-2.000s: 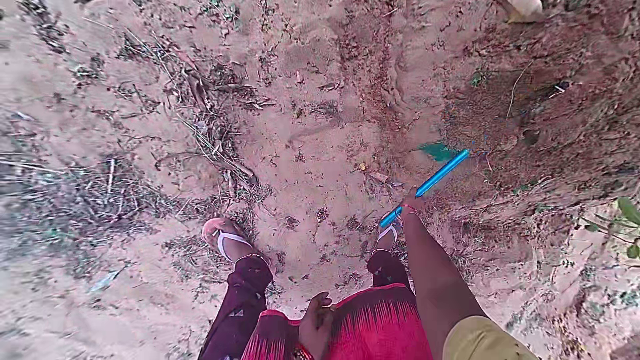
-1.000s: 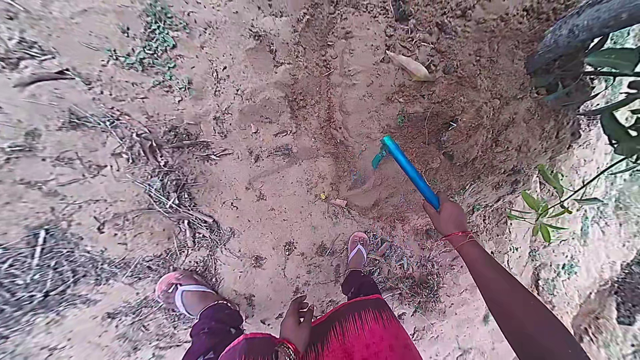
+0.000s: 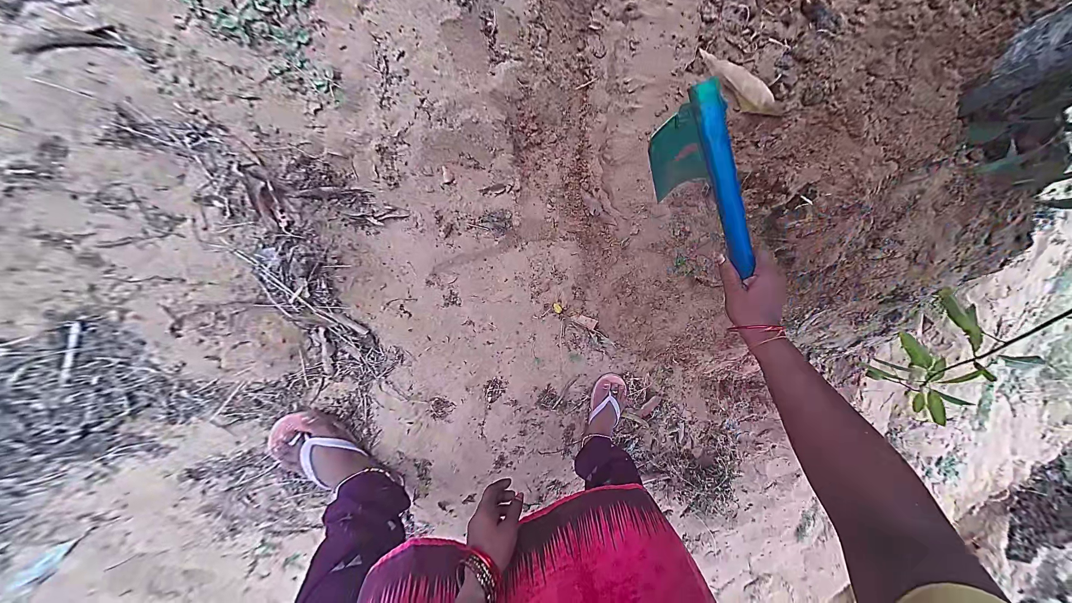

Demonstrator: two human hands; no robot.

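At the right, my right hand [image 3: 756, 293] grips the lower end of a blue handle [image 3: 727, 184]. A green, slightly curved blade or flap [image 3: 677, 154] is joined to the handle's far end and points left; with it the thing looks like a short hoe, though the exact tool cannot be told. It is held over bare brown soil, and whether it touches the ground is unclear. My left hand [image 3: 496, 523] rests at the red and black cloth of my garment [image 3: 607, 544], fingers loosely curled, with nothing seen in it.
My sandalled feet [image 3: 316, 448] stand apart on sandy soil. Dry twigs [image 3: 285, 285] lie at the left. A dry leaf [image 3: 741, 84] lies just beyond the tool. A leafy green branch [image 3: 930, 373] reaches in from the right, below a dark trunk or log [image 3: 1022, 67].
My right hand has moved outward, away from my body, and the tool has turned so its green end points away from me. My left hand stays at the garment. The view has shifted.
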